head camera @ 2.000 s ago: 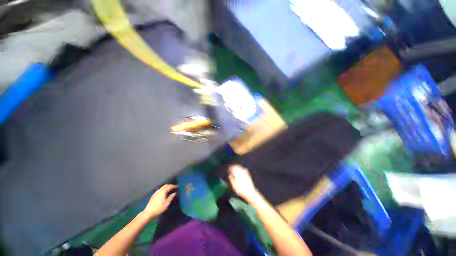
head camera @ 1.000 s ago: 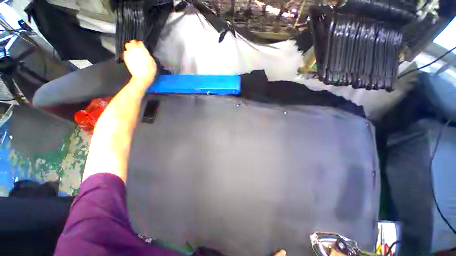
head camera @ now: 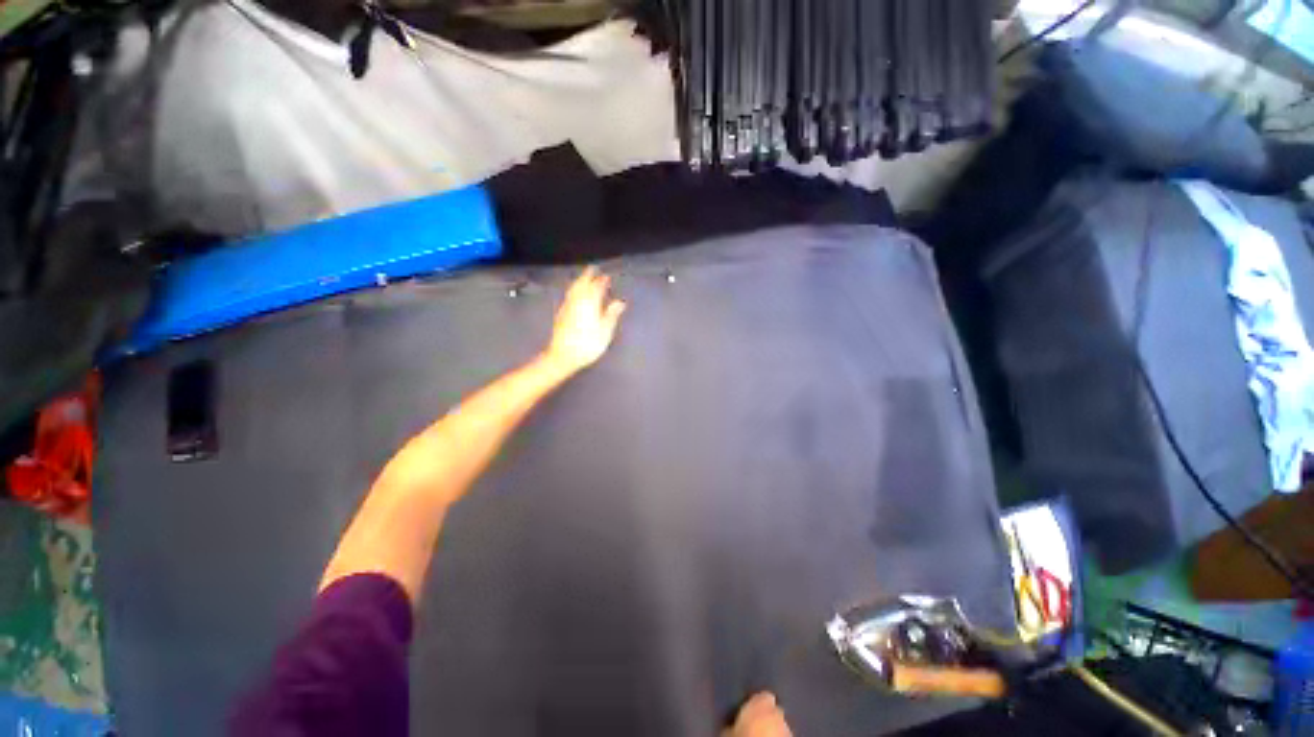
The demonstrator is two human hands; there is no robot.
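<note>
The grey padded pressing table (head camera: 749, 418) fills the middle. My left hand (head camera: 587, 320) is over its far part, fingers spread and holding nothing visible. My right hand (head camera: 761, 716) is cut off by the bottom edge; only a small part shows, beside a small dark spot, and its grip cannot be told. The silver iron (head camera: 894, 622) with a tan handle rests on the table's near right, to the right of my right hand and touched by neither hand.
A blue bar (head camera: 332, 262) and black cloth (head camera: 692, 209) lie along the far edge. Black folded garments (head camera: 836, 79) hang beyond. A small black pad (head camera: 192, 409) lies far left, beside a red bag (head camera: 58, 454). A white card with red marks (head camera: 1040, 569) is right of the iron.
My left hand has left the hanging black garments at the far left and moved right and nearer, over the table. The view has shifted right, showing more of the iron.
</note>
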